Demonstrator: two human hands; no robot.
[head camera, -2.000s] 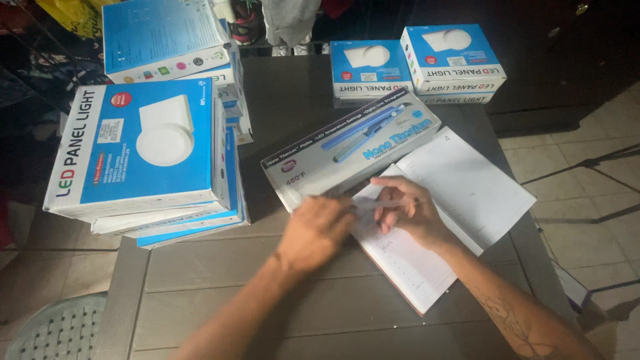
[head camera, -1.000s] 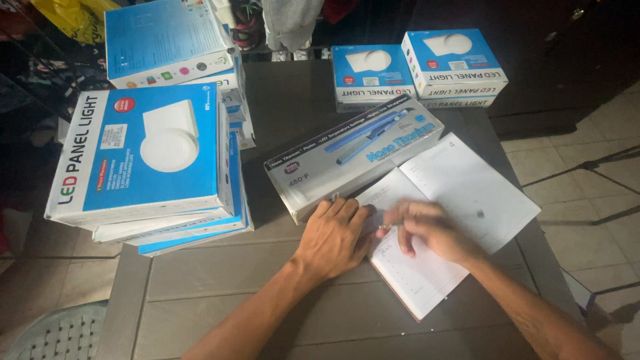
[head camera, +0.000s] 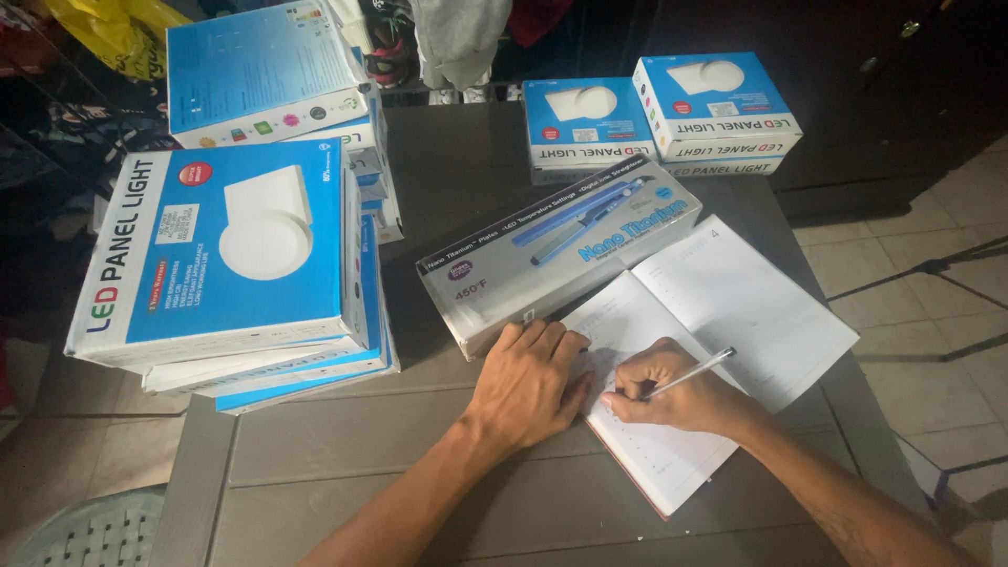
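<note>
An open notebook (head camera: 756, 315) with handwriting on its left page lies at a slant on the table. My right hand (head camera: 677, 390) grips a clear-barrelled pen (head camera: 693, 370) and rests on the left page; the writing tip is hidden by the fingers. My left hand (head camera: 535, 382) lies at the notebook's left edge, fingers curled, with a small dark thing, perhaps the pen's cap, at the fingertips. Just beyond it, a hair straightener box (head camera: 563, 244) lies diagonally, touching or nearly touching the notebook's upper edge.
Stacked LED panel light boxes (head camera: 213, 252) stand at the left, with another stack (head camera: 268, 75) behind. More such boxes (head camera: 587, 118) sit at the back right beside a short stack (head camera: 717, 102). A grey wooden table (head camera: 315, 465) holds everything; a woven plastic seat (head camera: 94, 535) shows at lower left.
My hands were close together over the notebook's edge; the right has settled on the left page with the pen. My left hand has come down flatter beside the notebook.
</note>
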